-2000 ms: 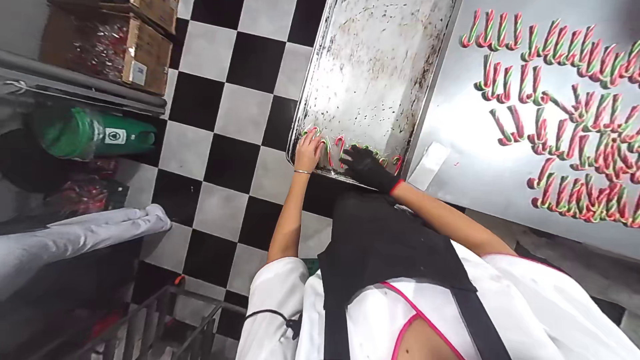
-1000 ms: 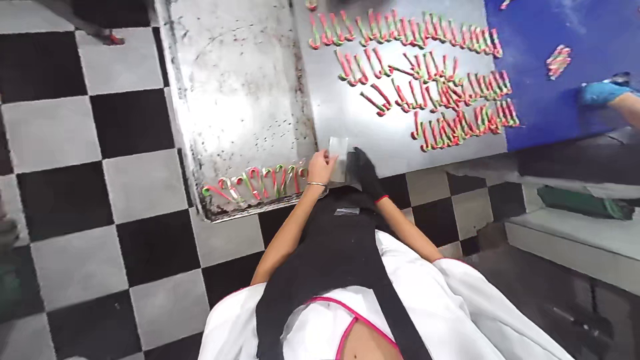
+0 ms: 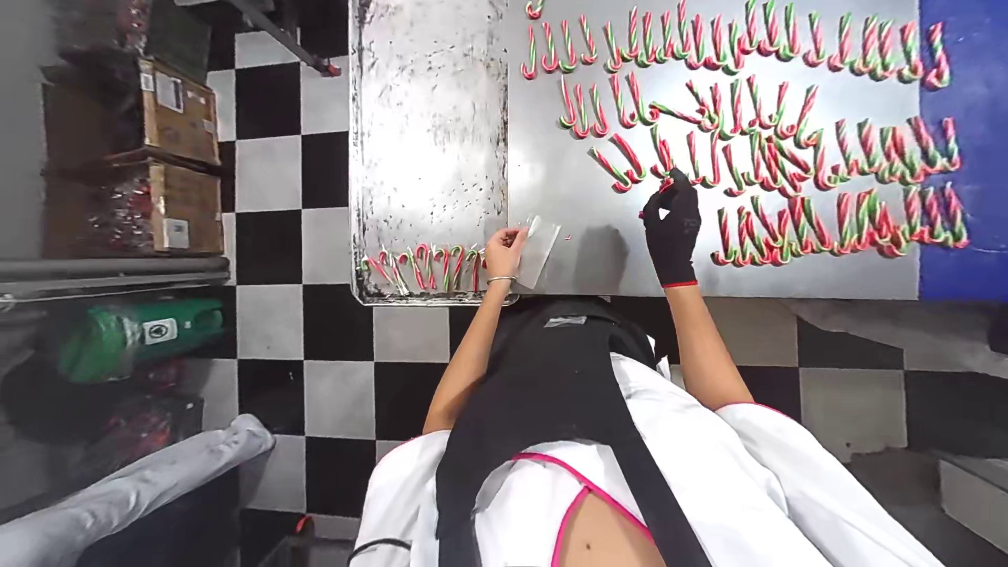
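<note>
My left hand is bare and pinches the upper edge of a clear plastic sleeve over the corner where tray and table meet. My right hand, in a black glove, is at the lower edge of the candy cane rows, its fingertips on a red and green candy cane. Many unwrapped candy canes lie in uneven rows on the metal table. Left of my left hand, several candy canes, some in clear wrap, stand side by side along the near edge of the worn metal tray.
A blue surface adjoins the table on the right. Cardboard boxes sit on a rack at the left, above a green container. A light padded bar crosses the lower left. A metal leg reaches over the checkered floor.
My right hand has moved from beside the clear sleeve up and right to the candy canes. My left hand still holds the sleeve. The view has shifted.
</note>
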